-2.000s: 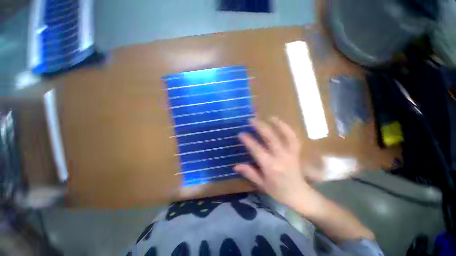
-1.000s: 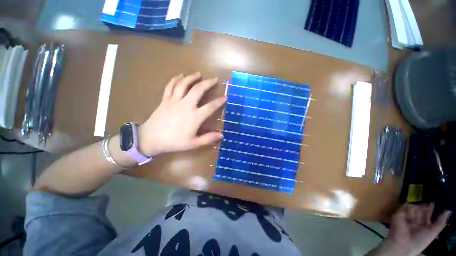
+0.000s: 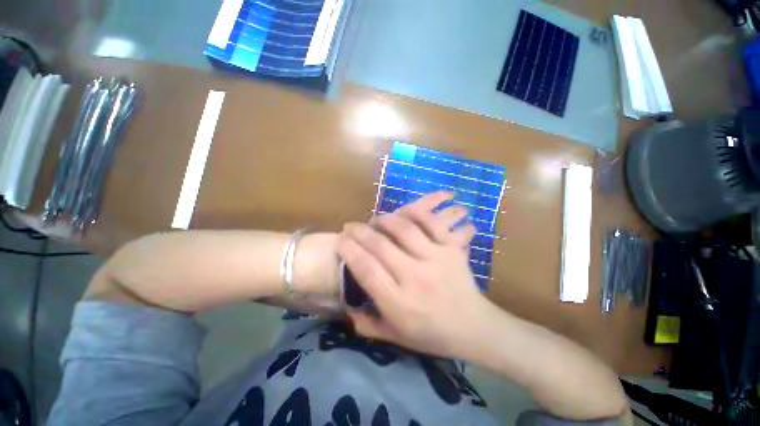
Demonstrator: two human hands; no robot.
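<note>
A blue solar cell string (image 3: 442, 170) lies on the brown tabletop in front of me, with thin wires past its side edges. My left hand (image 3: 443, 210) is over the middle of the string, mostly hidden under my right hand. Only some fingers show, and I cannot tell whether they touch the string. My right hand (image 3: 425, 291) is wrapped over my left wrist and the back of my left hand, its fingers around the dark-faced wristband (image 3: 355, 287). The lower part of the string is largely covered.
White strips lie at left (image 3: 198, 162) and right (image 3: 576, 233). Ribbon bunches lie far left (image 3: 90, 154) and right (image 3: 625, 270). A string stack (image 3: 279, 33) and dark cells (image 3: 542, 62) are on the grey mat (image 3: 417, 58). A grey round body (image 3: 679, 179) stands at right.
My right hand has come in from the lower right onto my left wrist. My left hand has moved right, over the string. The view has shifted slightly.
</note>
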